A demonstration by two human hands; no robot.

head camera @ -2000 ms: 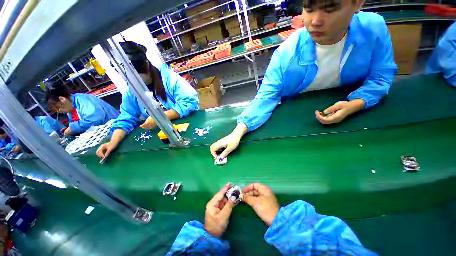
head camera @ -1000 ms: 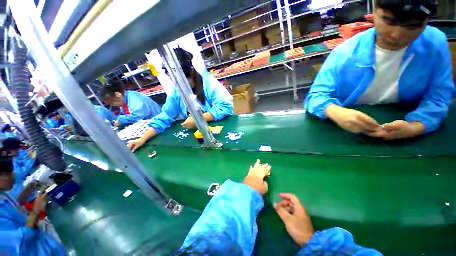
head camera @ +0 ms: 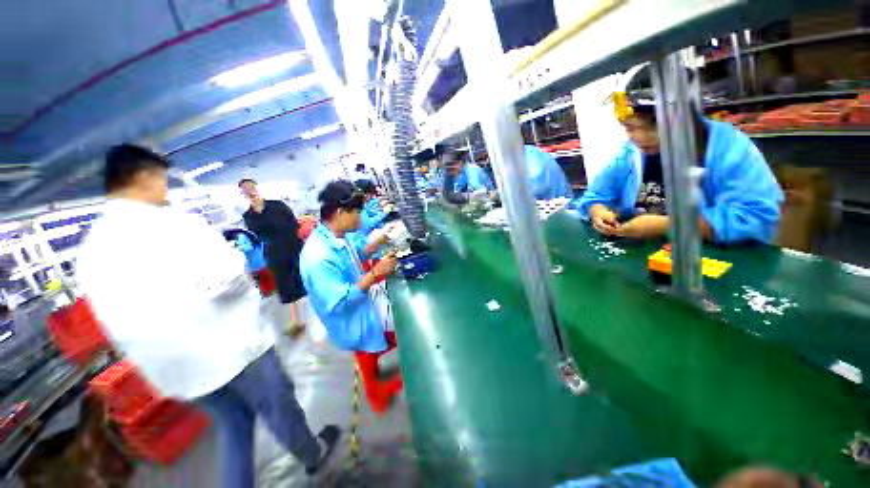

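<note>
A blue sleeve (head camera: 634,475) of mine shows at the bottom edge. A blurred, rounded bit of skin, probably my left hand (head camera: 763,478), shows to its right, cut off by the edge. Its fingers and anything in them are hidden. I see no part that I can tell as my right hand. A small part-assembled device (head camera: 861,448) lies on the green belt (head camera: 658,381) at the right edge, partly cut off. A flat white piece (head camera: 846,370) lies farther back at the right.
A slanting metal post (head camera: 530,219) stands on the near bench (head camera: 477,381). A second post (head camera: 683,181) stands beyond the belt, by a yellow item (head camera: 714,267) and scattered white parts (head camera: 766,302). Workers sit beyond; a person in white (head camera: 176,295) is at the left, near red bins (head camera: 157,429).
The view has swung left toward the aisle, so the belt and posts sit farther right. My hands have dropped mostly out of the picture. The worker directly opposite is out of view.
</note>
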